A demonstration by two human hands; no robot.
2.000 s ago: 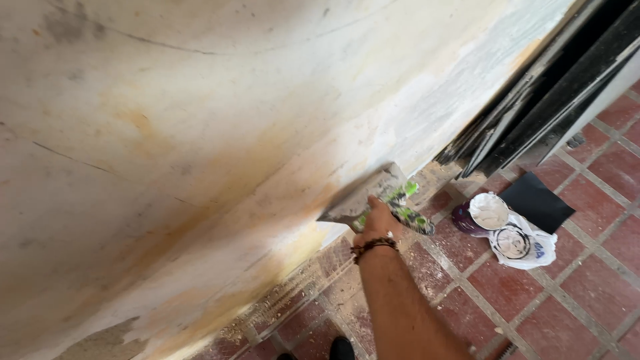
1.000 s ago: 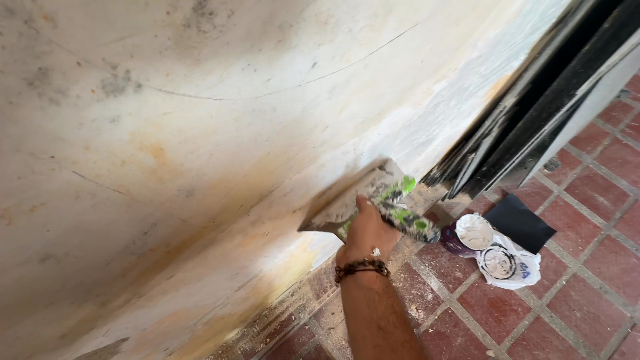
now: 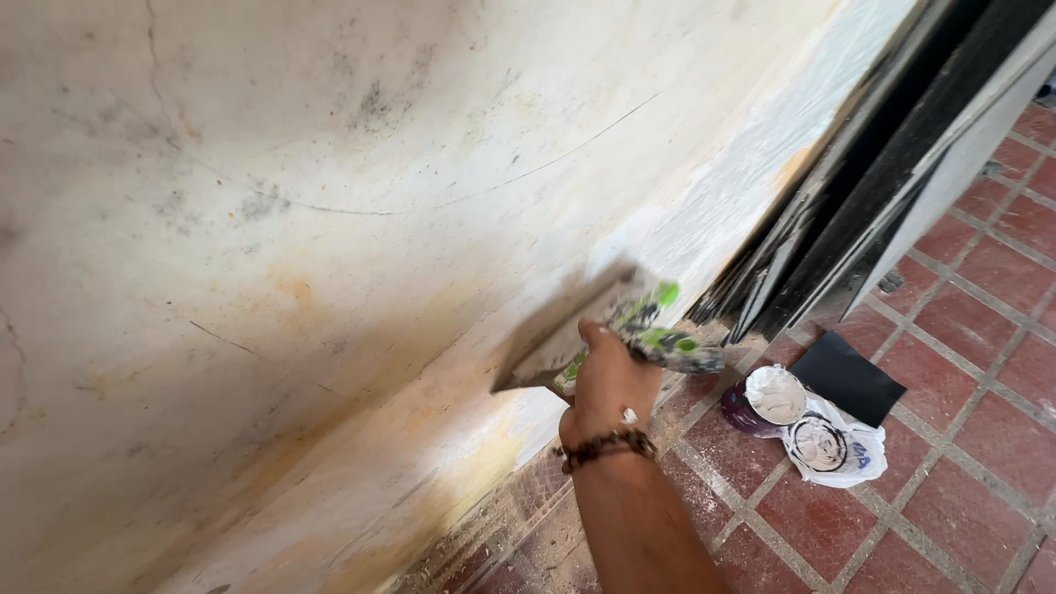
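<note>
My right hand (image 3: 615,379), with a beaded bracelet at the wrist and a white smear on its skin, grips a wide plastering trowel (image 3: 569,330) by its green and black handle. The trowel's metal blade lies close to the lower part of the stained wall (image 3: 330,247); whether its whole edge touches cannot be told. White filler (image 3: 726,190) covers a strip of wall beyond the blade. On the floor to the right is an open tub of white paste (image 3: 775,396), beside a paste-smeared lid (image 3: 817,443) on a white plastic bag (image 3: 866,466). My left hand is out of view.
Dark boards or panels (image 3: 874,165) lean upright against the wall at the right. A black sheet (image 3: 848,378) lies behind the tub on the red tile floor (image 3: 813,511). Dust and crumbs (image 3: 528,528) line the foot of the wall.
The camera view has shifted somewhat. My right hand still holds the trowel near the wall; no other plain change shows.
</note>
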